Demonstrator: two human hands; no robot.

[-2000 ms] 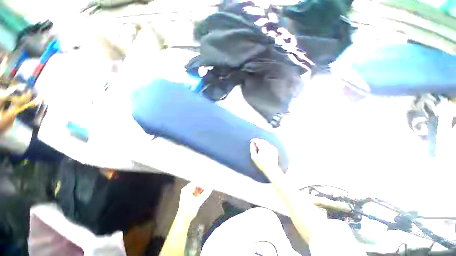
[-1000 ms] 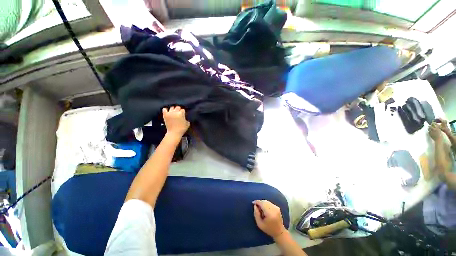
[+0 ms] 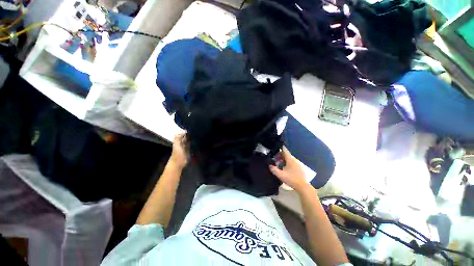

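Note:
A black garment (image 3: 228, 114) lies bunched over the blue pad (image 3: 179, 62) and hangs over the table's front edge towards my body. My left hand (image 3: 181, 149) holds its left edge, with the fingers partly hidden by the cloth. My right hand (image 3: 286, 167) grips its right side near a small white patch. The pad's rounded blue ends show on both sides of the garment. The steam iron (image 3: 351, 217) stands at the lower right of the pad, its tan handle up, with no hand on it.
A black garment pile (image 3: 306, 39) lies behind the pad. A flat grey-green rectangle (image 3: 336, 104) lies on the white table. A second blue pad (image 3: 442, 101) is at the right. Black cords (image 3: 410, 241) run right from the iron. A cloth-lined bin (image 3: 62, 208) stands at lower left.
A black garment now lies over the blue pad, which was bare before. My left hand has moved from the pile to the garment's left edge; my right hand now grips it too.

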